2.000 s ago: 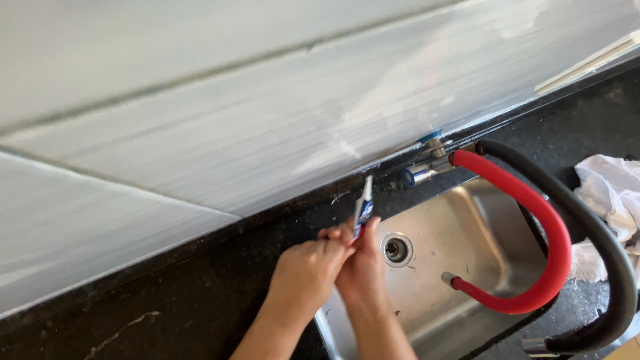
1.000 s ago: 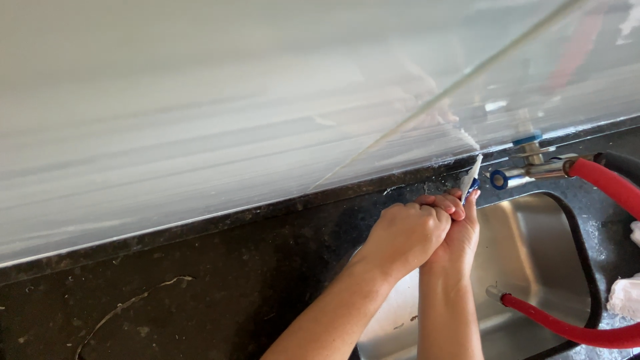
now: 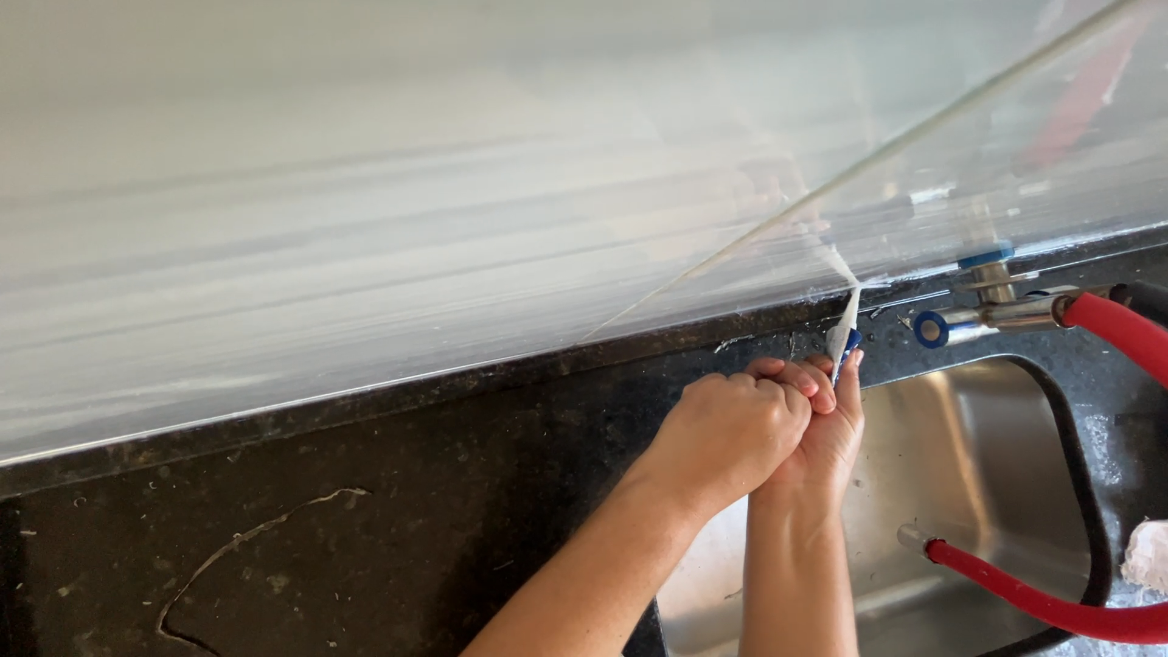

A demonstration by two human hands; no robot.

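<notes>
A small tube with a white pointed nozzle and blue body [image 3: 846, 338] is clasped between my hands, its tip touching the foot of the glossy wall panel [image 3: 411, 228] where it meets the black backsplash [image 3: 693, 338]. My left hand [image 3: 744, 420] is closed over the tube's lower part. Behind and to the right, my right hand [image 3: 826, 438] wraps the tube, with a finger raised along it. The hands hide most of the tube's body. A thin white line of material shows at the joint right of the tip.
A chrome faucet [image 3: 1004, 315] with a blue-capped end and red hose [image 3: 1122, 328] stands right of my hands. Below lies a stainless steel sink [image 3: 976, 456]. A peeled strip [image 3: 251, 531] rests on the dark stone countertop [image 3: 411, 511]; a white cloth [image 3: 1148, 557] is at the right.
The view has shifted left and closer to the wall. The tube's tip, seen a little away from the wall two seconds ago, now touches its lower edge. Both hands still hold the tube.
</notes>
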